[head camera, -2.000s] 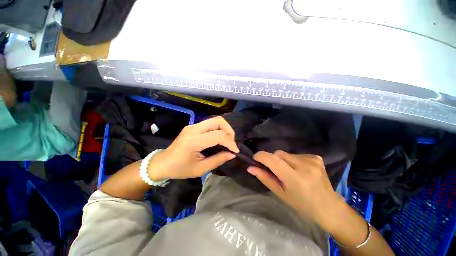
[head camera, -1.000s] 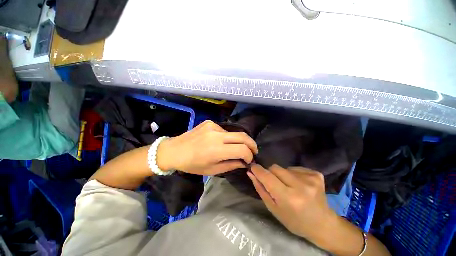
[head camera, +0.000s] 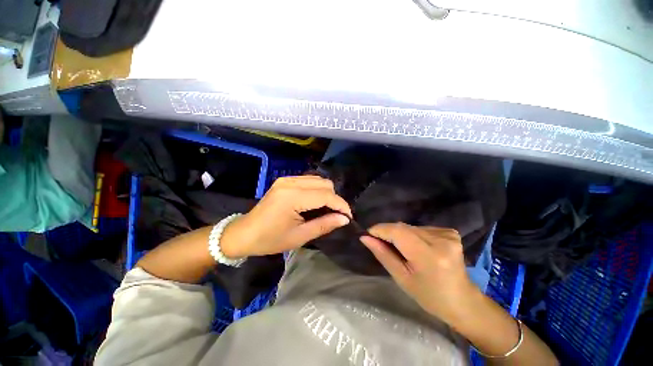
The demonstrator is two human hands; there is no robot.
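A dark, soft garment piece (head camera: pixel 429 186) lies over my lap, below the front edge of the table. My left hand (head camera: pixel 290 218), with a white bead bracelet at the wrist, pinches an edge of the cloth between thumb and fingers. My right hand (head camera: pixel 422 264), with a thin bangle, pinches the same edge just to the right. A short stretch of folded edge or seam shows between the fingertips. The fingers hide part of it.
The white table (head camera: pixel 286 43) with a grey ruler strip (head camera: pixel 372 119) runs across the top. Dark cut pieces (head camera: pixel 107 25) lie by brown board (head camera: pixel 89 68) at upper left. Blue crates (head camera: pixel 132 221) with dark cloth stand below. A person's green-clad part (head camera: pixel 50 189) is at left.
My hands came together at the edge one second ago and are now slightly apart again, still pinching the cloth. The table and surroundings have shifted a little left in the view.
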